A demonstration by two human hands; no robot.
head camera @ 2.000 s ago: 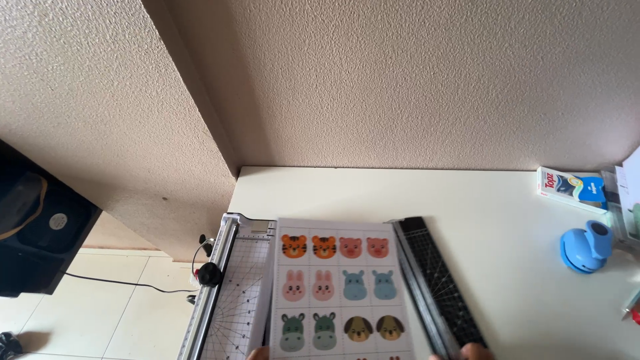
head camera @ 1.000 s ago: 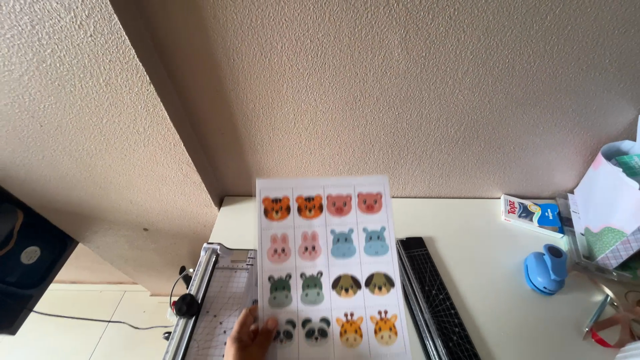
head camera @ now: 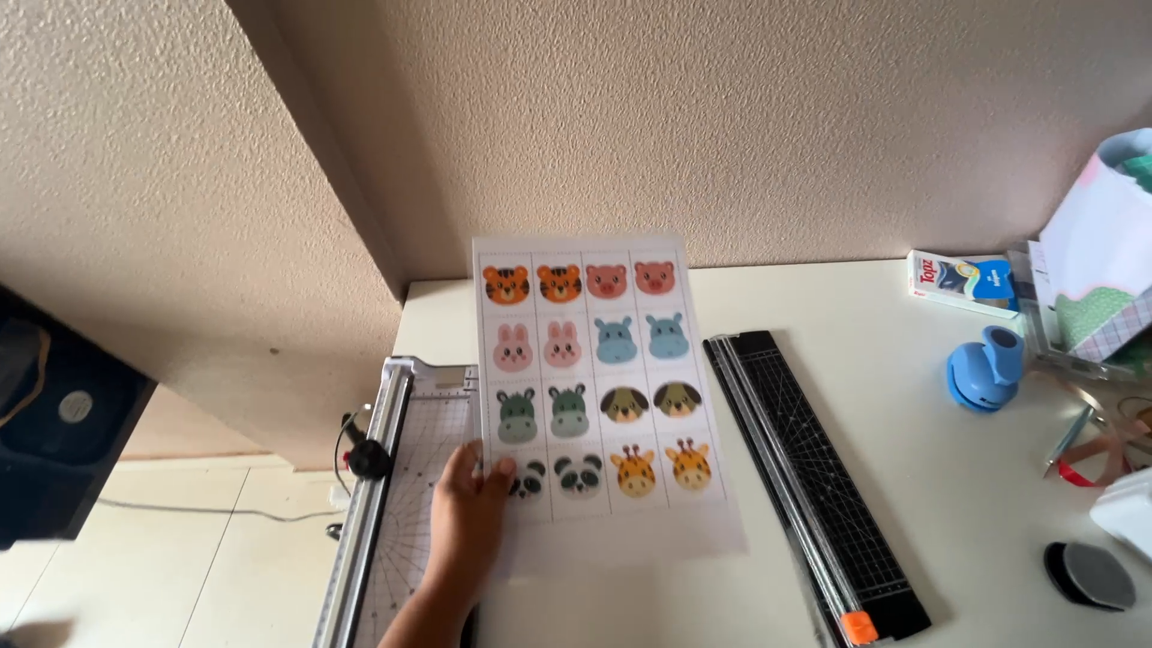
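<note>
My left hand [head camera: 472, 508] grips the lower left edge of a laminated sheet [head camera: 621, 531], thumb in front, and holds it up above the table. Printed on the sheet is a grid of paired animal faces, among them tigers, pigs, rabbits, hippos, dogs, pandas and giraffes. Behind the sheet's left side lies a white rotary paper trimmer [head camera: 418, 459] with a metal rail. A black paper trimmer [head camera: 810, 450] with an orange slider lies to the right of the sheet. My right hand is out of view.
On the white table [head camera: 864, 297], at the right, are a blue craft punch [head camera: 985, 369], a small printed box [head camera: 963, 281], a grey and black round object [head camera: 1089, 576], ribbon and patterned paper [head camera: 1098, 252]. A textured wall rises behind. A dark object [head camera: 63, 423] stands at the far left.
The sheet has been raised from low over the table and is held by my left hand alone. My right hand, partly visible at the bottom two seconds ago, has left the view.
</note>
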